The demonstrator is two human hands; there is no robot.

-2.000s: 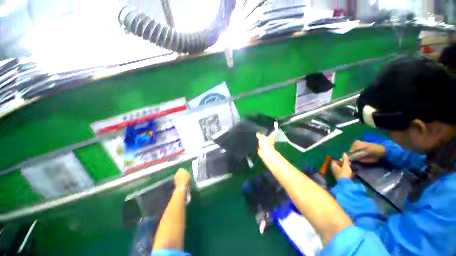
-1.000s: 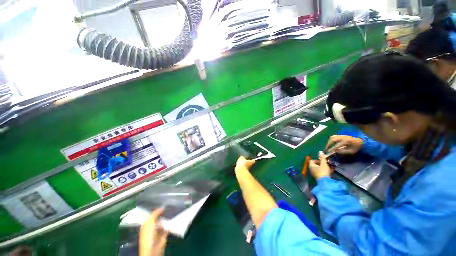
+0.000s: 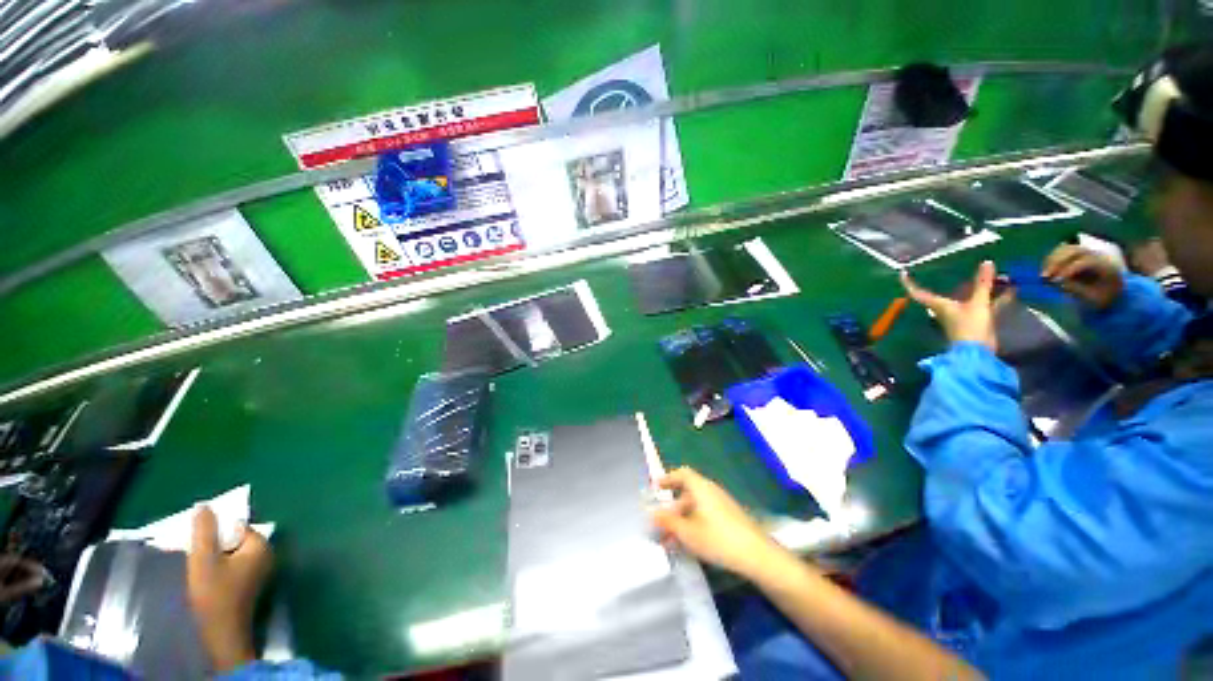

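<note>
A dark grey tablet back cover (image 3: 585, 532) lies in front of me, camera cluster at its upper left, with a white backing sheet (image 3: 712, 625) showing beneath its right side. My right hand (image 3: 705, 516) is at the cover's right edge, fingertips pinched on the edge; the exact grip is small and unclear. My left hand (image 3: 229, 575) is at the lower left, holding another dark cover (image 3: 140, 599) with shiny film and a white sheet, partly cut off by the frame's bottom edge.
A plastic-wrapped dark block (image 3: 439, 439) stands behind the cover. Trim strips (image 3: 718, 366) and a blue bin (image 3: 851, 426) with white material lie to the right. More covers (image 3: 526, 330) line the partition. A neighbour's hand (image 3: 968, 313) is at right, another person's hand (image 3: 20, 577) at far left.
The view has tilted down. My right hand has come back from the partition to the near cover. My left hand and its sheets now show further left and low.
</note>
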